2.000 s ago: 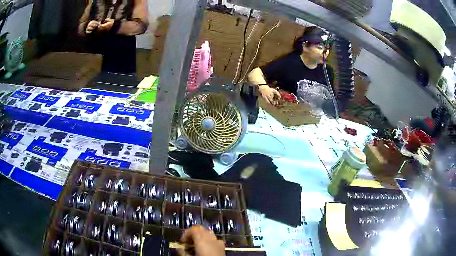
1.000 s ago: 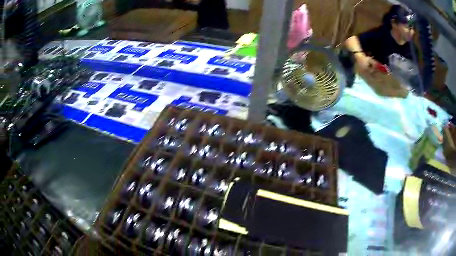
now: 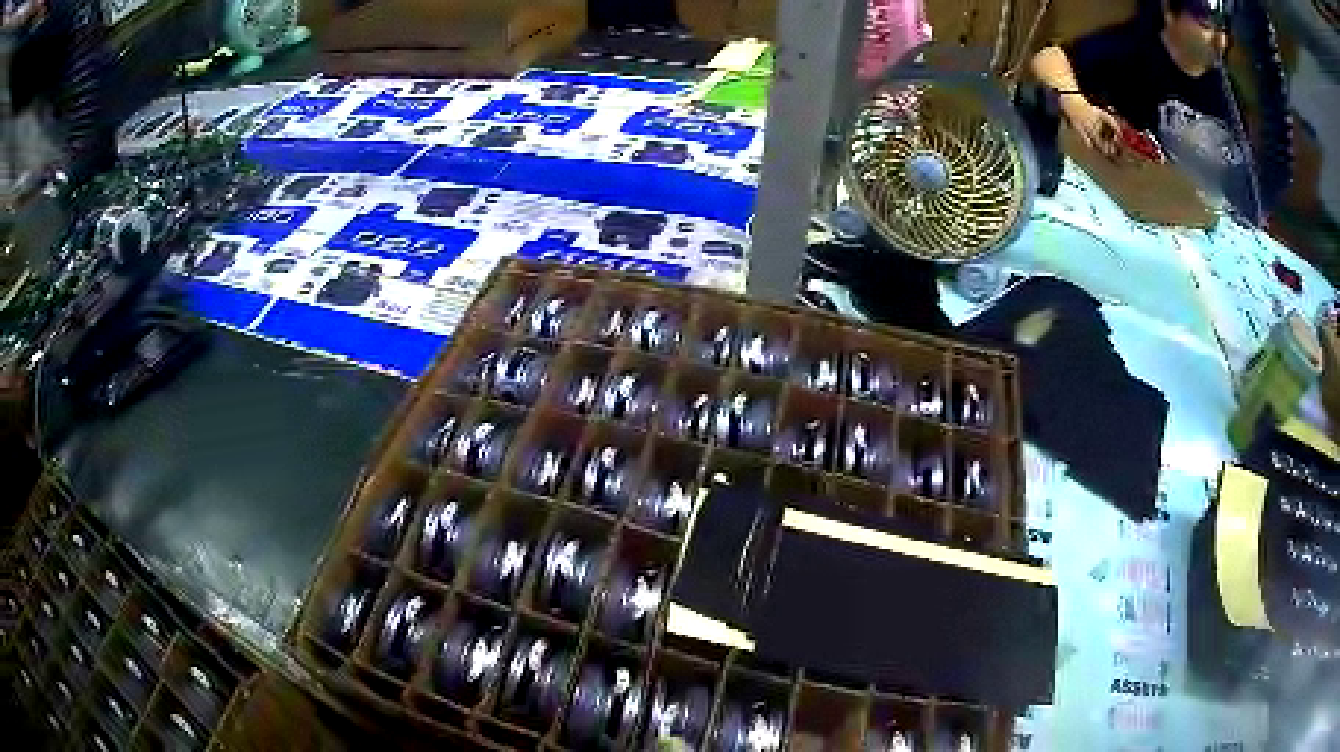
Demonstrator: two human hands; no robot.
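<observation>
A divided cardboard tray point(image 3: 507, 282) lies on the bench in front of me. Its brown cells hold glossy dark round parts point(image 3: 606, 478) standing upright. Black sheets point(image 3: 904, 595) with cream-yellow edges lie on the right part of the tray and cover several cells. One narrower black piece with a pale end is at the left of these sheets. Neither my left hand nor my right hand is in the picture.
A desk fan point(image 3: 929, 174) stands behind a grey metal post point(image 3: 805, 162). Black cloth point(image 3: 1080, 382), a lidded bottle point(image 3: 1281, 370) and a black parts tray point(image 3: 1301, 551) are right. A dark tangled heap point(image 3: 132, 243) and another divided tray point(image 3: 110, 646) are left. A person sits across.
My right hand, at the tray's front edge two seconds ago, has left the picture. The view has swung left and down, showing the heap, the second tray and more of the black sheets.
</observation>
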